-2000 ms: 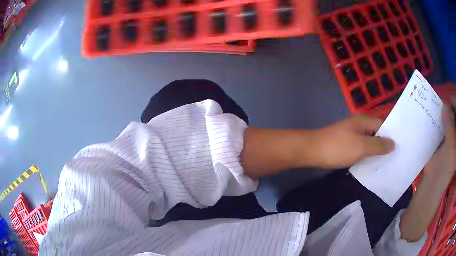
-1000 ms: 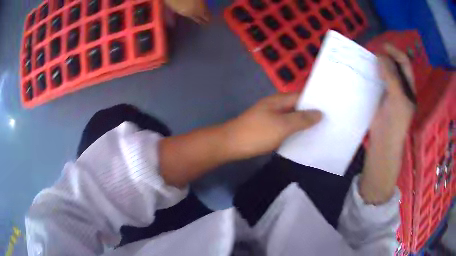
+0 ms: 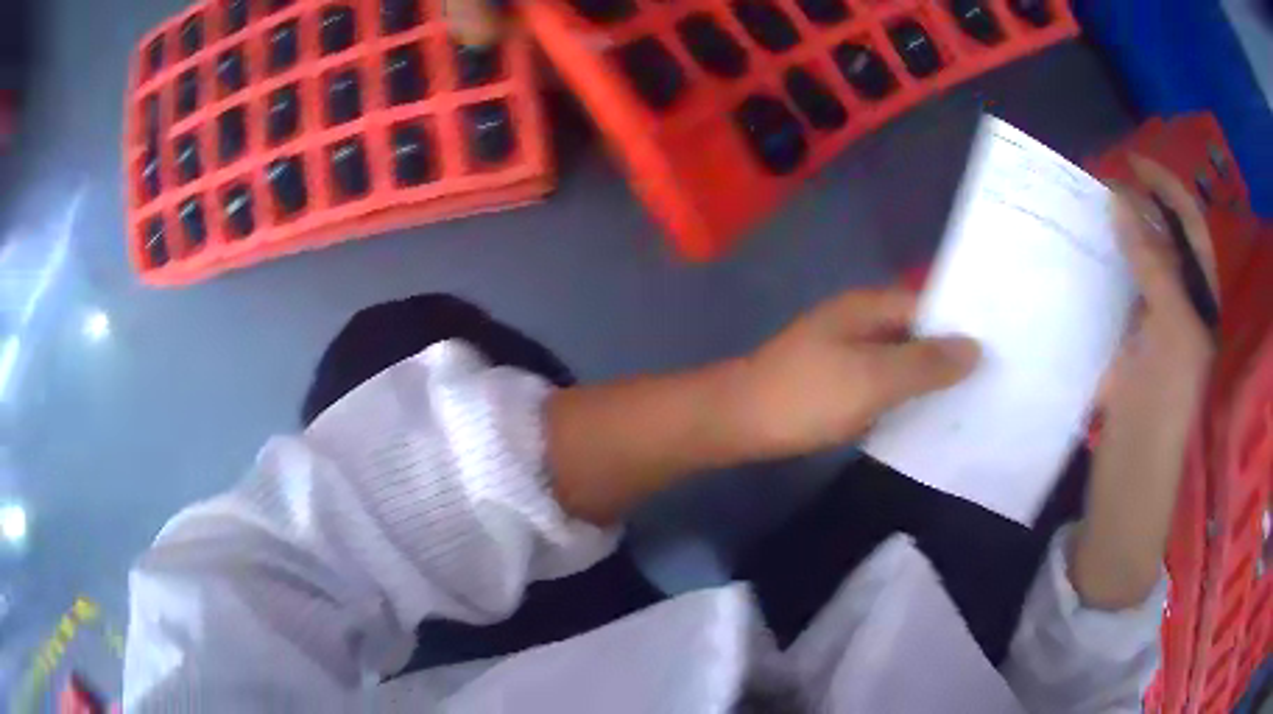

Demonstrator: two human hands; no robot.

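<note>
A white note slip [image 3: 1026, 321] with faint handwritten lines near its top end is in front of me at the right. My left hand [image 3: 866, 370] holds its lower left side, thumb on top. My right hand [image 3: 1166, 265] is at the slip's right edge, with a dark pen [image 3: 1191, 272] along its fingers. The pen's tip is not clear. My right fingers behind the slip are hidden.
An orange-red compartment tray [image 3: 335, 119] with black parts lies at the upper left. A second tray [image 3: 698, 154] is tilted at the top centre, with another person's hand [image 3: 475, 20] beside it. More red trays [image 3: 1229, 446] stand at the right, near a blue surface [image 3: 1187, 63].
The slip and both hands sit further right in the view. The tray at the top centre now appears larger, raised and tilted, close to the other person's hand.
</note>
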